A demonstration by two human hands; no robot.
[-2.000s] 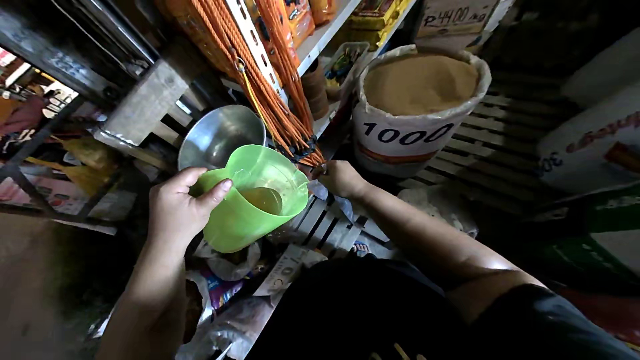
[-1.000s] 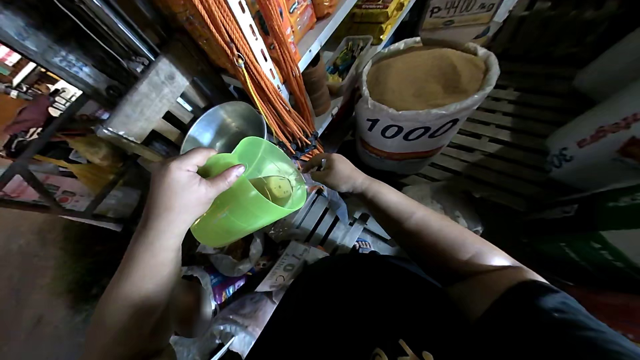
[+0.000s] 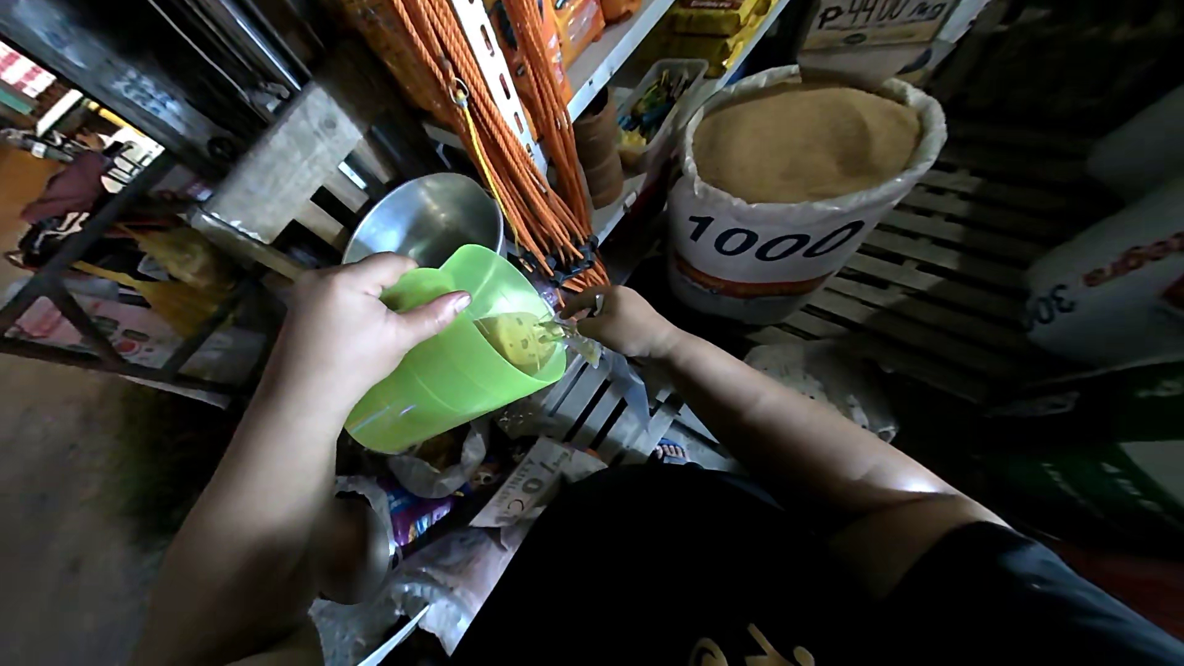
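Observation:
My left hand grips a green translucent plastic pitcher, thumb over its rim. The pitcher is tilted toward my right hand, and yellowish liquid lies near its mouth. At the pitcher's lip, my right hand pinches a clear plastic bag; how much of the bag is inside the pitcher cannot be told. Liquid seems to run from the lip into the bag. Behind the pitcher stands a steel bowl.
Orange cords hang from a shelf just beyond my hands. An open sack of brown grain-like material stands on a slatted platform at the right. Plastic packages and a written card lie below the pitcher.
The pitcher has tipped further toward my right hand, and the liquid has come nearer its lip. My right hand stays beside the pitcher's mouth.

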